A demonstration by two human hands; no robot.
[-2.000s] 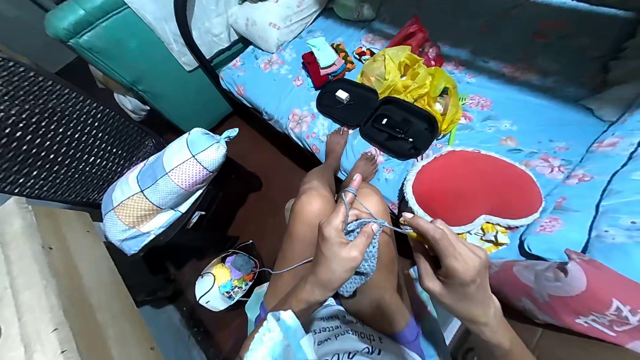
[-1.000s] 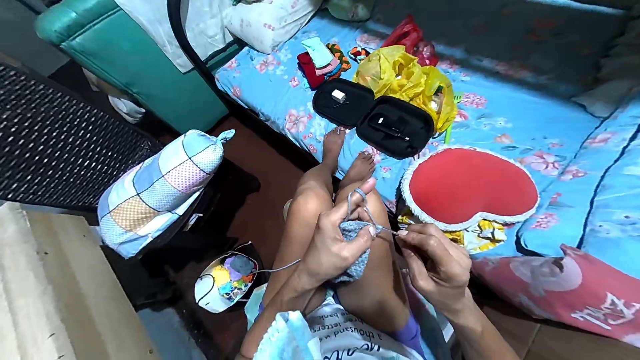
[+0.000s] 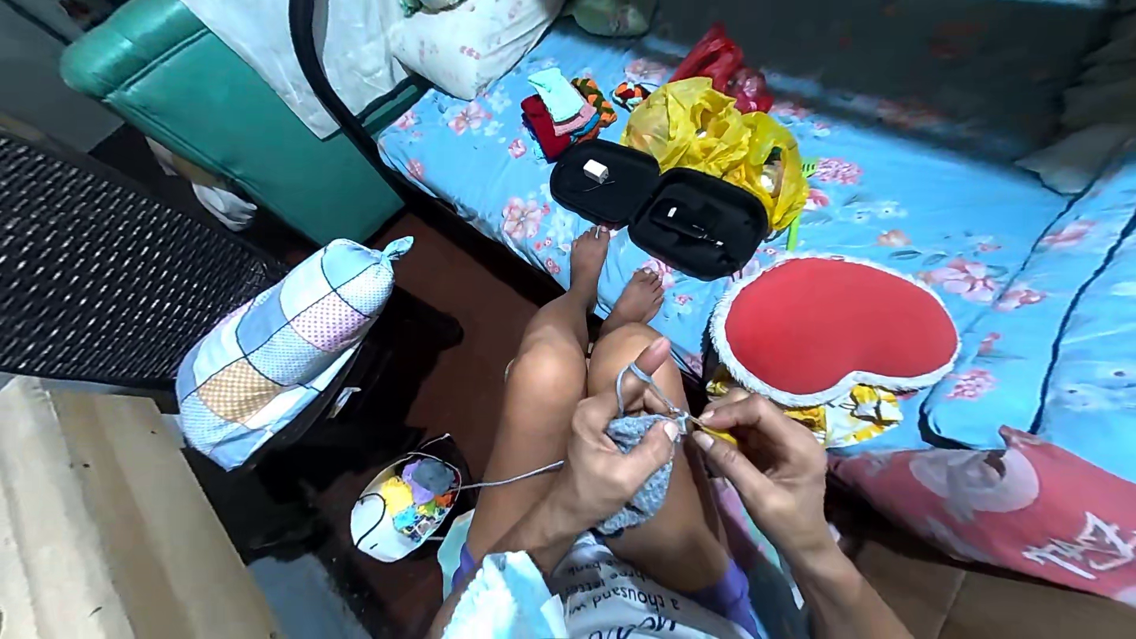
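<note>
My left hand holds a piece of grey-blue crochet work above my lap, with yarn looped over its raised index finger. Between the thumb and fingers of my right hand is a crochet hook with a yellow handle; its tip meets the top edge of the work beside my left thumb. A strand of grey yarn runs from my left hand down to a white container of coloured yarn balls at the lower left. The hook's head is too small to make out.
Before me is a bed with a blue floral sheet, where my feet rest. On it lie an open black zip case, yellow plastic bags, folded knitted pieces and a red heart-shaped cushion. A patchwork bolster stands left, a pink pillow right.
My right hand has come closer to my left hand and the crochet work since two seconds ago. The yellow hook handle now shows between its fingers.
</note>
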